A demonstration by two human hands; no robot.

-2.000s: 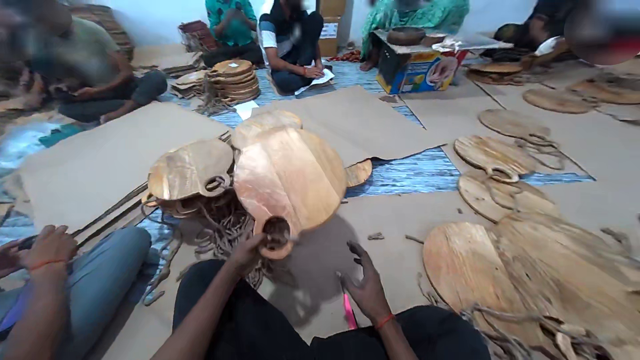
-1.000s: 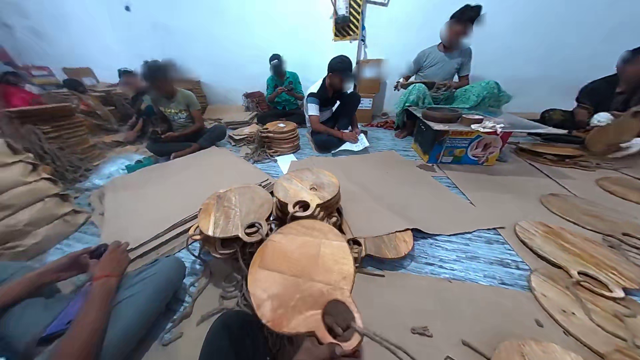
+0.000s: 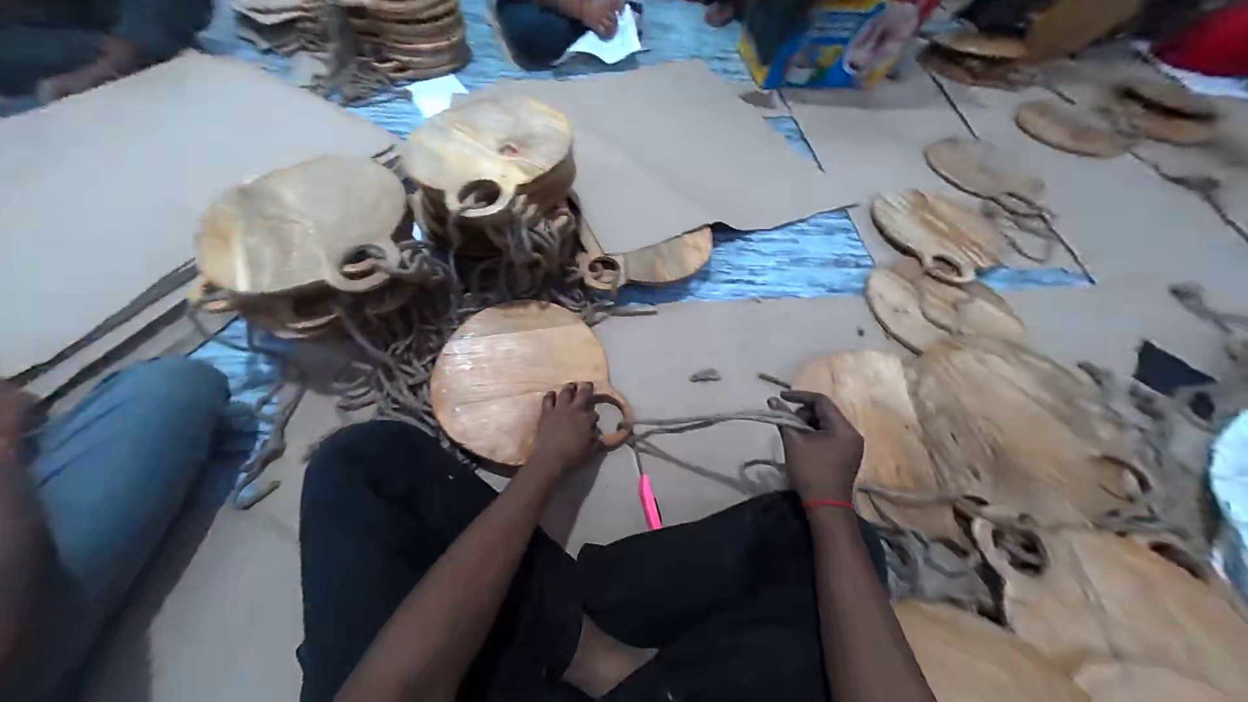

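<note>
A round wooden board [image 3: 497,370] lies flat on the cardboard in front of me, its ring handle pointing right. My left hand [image 3: 568,424] rests on the board beside the handle, fingers over its face. A rope [image 3: 712,421] runs from the handle ring to my right hand [image 3: 821,439], whose fingers are closed on it. Below the rope lies a pink-handled tool [image 3: 649,502], its thin tip near the handle. Beyond the board stand two stacks of similar boards, the left stack [image 3: 302,229] and the right stack [image 3: 492,146], with ropes hanging from their handles.
More round boards [image 3: 1033,419] with ropes spread over the cardboard [image 3: 673,341] at my right. A part-covered board [image 3: 668,258] lies by the stacks. Another person's knee [image 3: 136,458] is close on the left. Other people sit behind, near a printed box [image 3: 819,44].
The board was held up by its handle; now it lies on the cardboard, handle to the right. My right hand now has the rope drawn out to the right. The view has tilted down.
</note>
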